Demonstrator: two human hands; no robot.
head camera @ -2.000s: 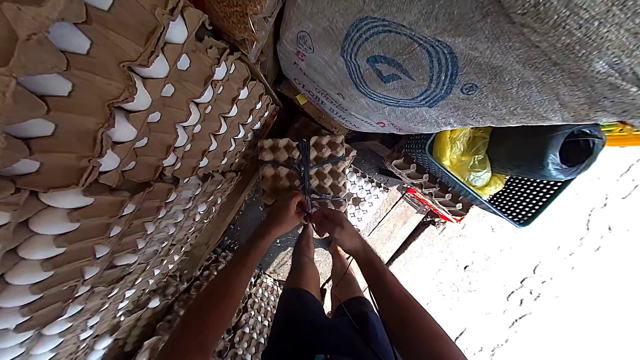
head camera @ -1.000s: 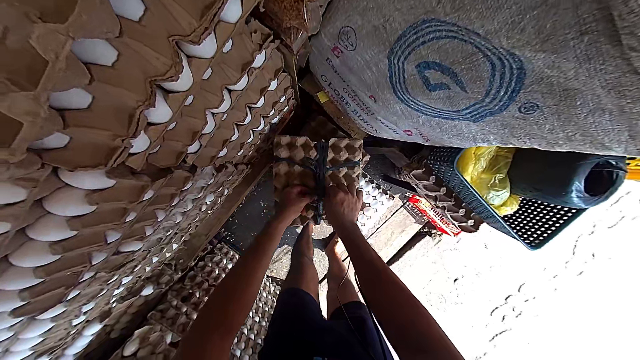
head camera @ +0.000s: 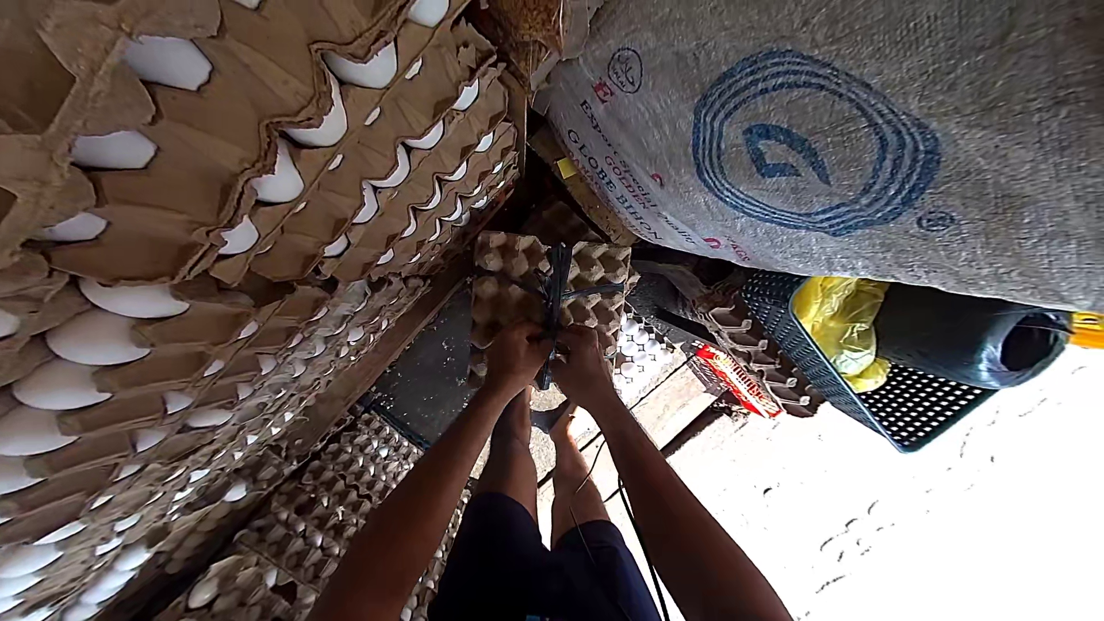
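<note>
A bundle of molded-pulp egg trays (head camera: 509, 285) lies in front of me, with dark plastic twine (head camera: 558, 276) running across it both ways and crossing near its middle. My left hand (head camera: 520, 358) is at the bundle's near edge, its fingers closed at the twine. Close beside it, my right hand (head camera: 582, 362) also has its fingers bent at the twine, just right of the strand. Whether the twine is knotted is hidden by my fingers. A thin dark strand hangs down beside my right forearm.
Tall stacks of trays with white eggs (head camera: 95, 345) rise at left. A large printed woven sack (head camera: 828, 138) fills the upper right. Below it sit a dark perforated plastic basket (head camera: 927, 405), a yellow plastic bag (head camera: 837, 319) and a black plastic roll (head camera: 949, 332). More trays lie lower left.
Two seconds ago my hands were together below the bundle's near edge; a second ago they were apart on either side of the twine. Now they are close together at the twine.
</note>
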